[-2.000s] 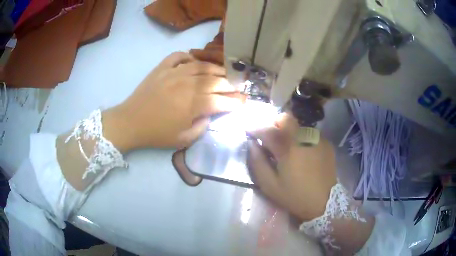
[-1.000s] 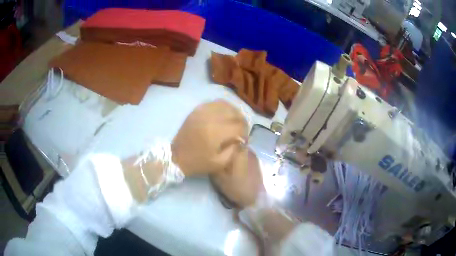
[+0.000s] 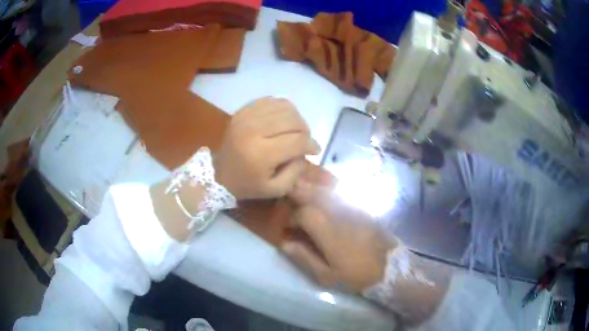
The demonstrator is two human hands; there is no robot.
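Note:
A rust-brown cut fabric panel [image 3: 187,126] lies on the white table, from the flat brown stack down under both hands. My left hand [image 3: 265,149] is closed on the panel's upper side, left of the needle area. My right hand [image 3: 339,236] pinches the brown cloth just below and right of it, the fingertips of both hands touching. The cloth between the fingers is mostly hidden. The cream sewing machine head [image 3: 445,84] stands to the right, with bright glare over the needle plate [image 3: 349,132]. No cloth is visible under the needle.
A stack of brown panels [image 3: 139,61] with a red piece [image 3: 187,9] on top lies at upper left. A crumpled brown heap [image 3: 339,48] lies behind the needle. White-lilac tapes [image 3: 487,213] hang right of the needle. Dark and red snips [image 3: 541,284] lie at lower right.
My hands have moved away from the needle plate to its left and closed on cloth. A brown panel now stretches from the stack to under them. The view has shifted.

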